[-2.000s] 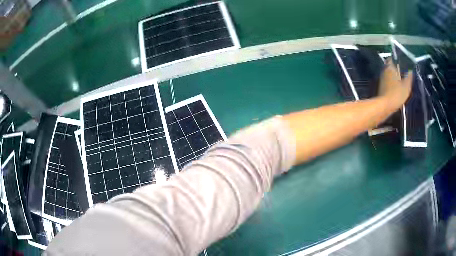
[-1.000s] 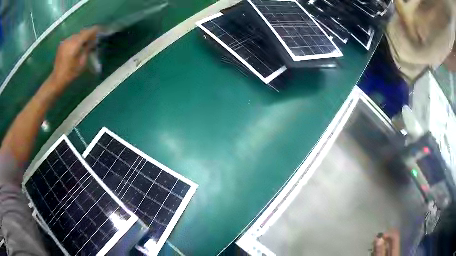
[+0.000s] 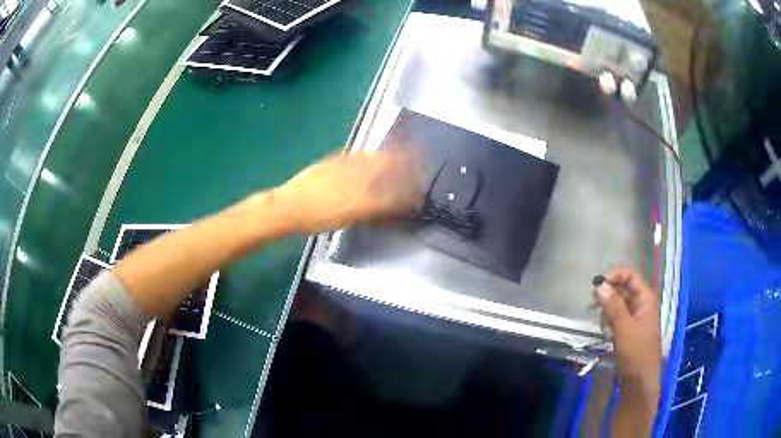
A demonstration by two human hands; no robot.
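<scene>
A solar panel [image 3: 514, 205] lies black back up on the pale, shiny top of the panel tester [image 3: 582, 231]. A dark cord [image 3: 462, 224] lies bunched on the panel's back. My left hand [image 3: 385, 184] is blurred at the panel's left edge; whether its fingers grip the panel or the cord cannot be told. My right hand [image 3: 629, 299] is over the tester's near right corner, right of the panel and apart from it. Its thumb and finger pinch a small dark tip [image 3: 599, 281], which looks like a plug.
A meter box [image 3: 569, 38] stands at the tester's far edge, with a cord running right. Panels lie on the green table [image 3: 248, 145] at the far end [image 3: 235, 47] and near left [image 3: 197, 299]. A blue basket [image 3: 719, 257] holding panels [image 3: 692, 385] is at the right.
The view has turned right onto the tester. My left hand, which held a blurred panel over the table's far side, is now at a panel on the tester. More of my right hand shows.
</scene>
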